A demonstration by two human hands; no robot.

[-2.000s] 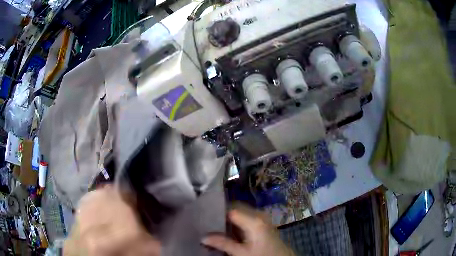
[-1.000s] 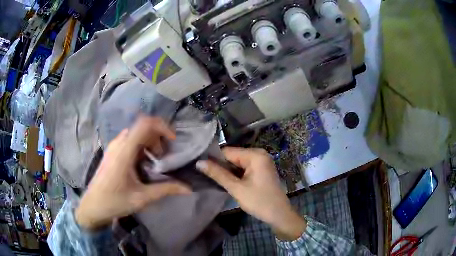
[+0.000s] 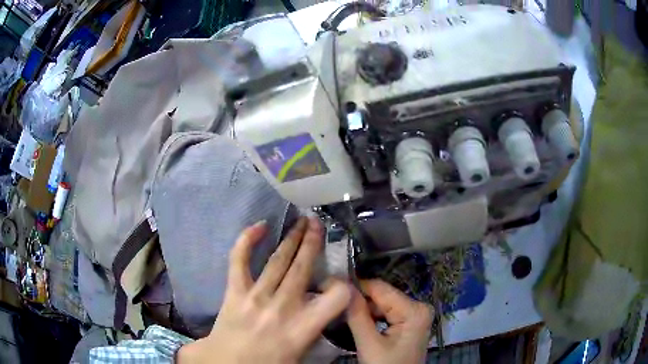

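Observation:
A taupe garment [image 3: 117, 149] lies heaped left of the overlock machine [image 3: 455, 57], with a grey striped lining piece [image 3: 213, 192] spread flat on top. My left hand [image 3: 277, 306] lies on the lining with fingers spread, fingertips near the needle area. My right hand [image 3: 391, 320] pinches the cloth edge between thumb and finger just in front of the presser foot area. A small pale cloth piece [image 3: 335, 257] shows between my hands at the needle. The cloth under my fingers is partly hidden.
Tangled thread trimmings [image 3: 446, 281] lie on a blue patch before the machine. A dark round disc [image 3: 521, 266] sits on the white table. An olive-green panel [image 3: 611, 192] hangs at the right. A cluttered side surface with a white-and-red tube [image 3: 61, 200] is at the left.
The striped lining is now spread flat, where the cloth was bunched. My left hand has moved right onto it, and my right hand now pinches the edge lower down. The camera view has shifted.

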